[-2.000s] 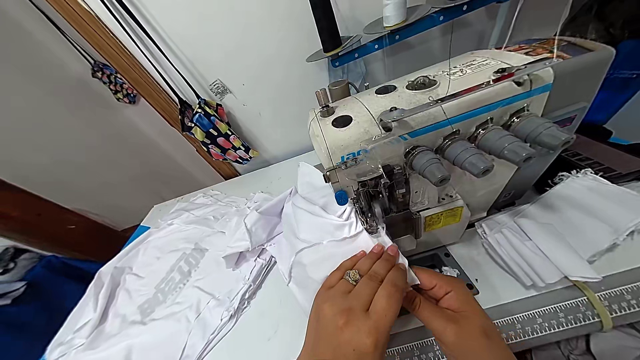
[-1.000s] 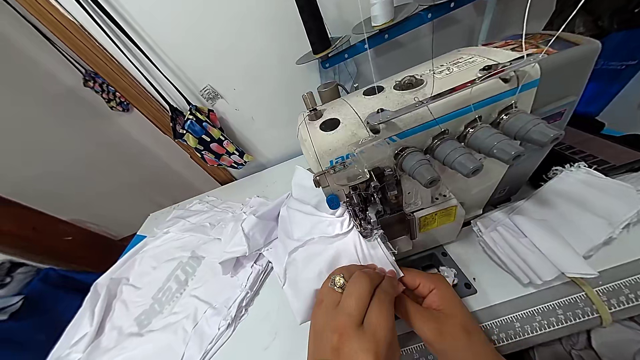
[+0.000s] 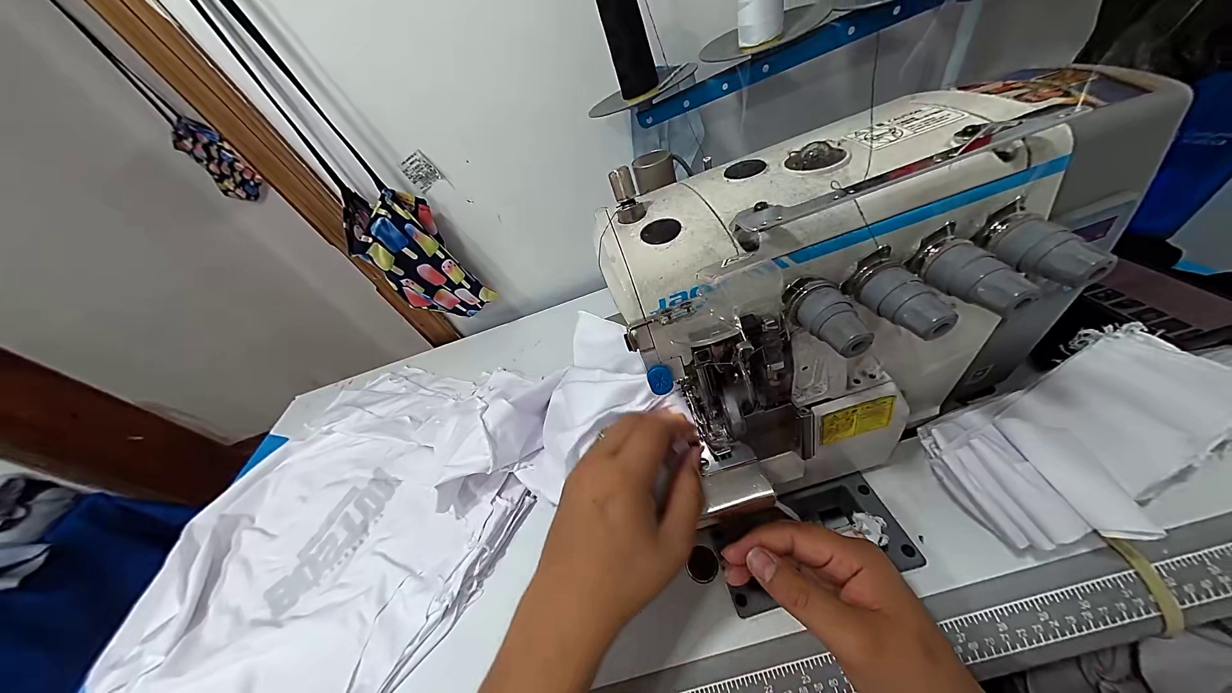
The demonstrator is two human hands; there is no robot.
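At the left end of an overlock sewing machine, my left hand is raised beside the presser foot area, its fingers bent over the edge of a white fabric piece; whether they grip it is hard to tell. The cloth lies behind that hand, near the machine's blue knob. My right hand is in front of the machine's base plate, thumb and forefinger close together; whether something thin is between them cannot be seen.
A pile of white printed fabric covers the table's left side. Folded white pieces lie at the right. A measuring tape runs along the front edge. Thread cones stand behind the machine, and patterned pouches hang on the left.
The white piece that lay under both hands in front of the needle area is now farther back and left. My hands have come apart, the left one up by the presser foot, the right one lower.
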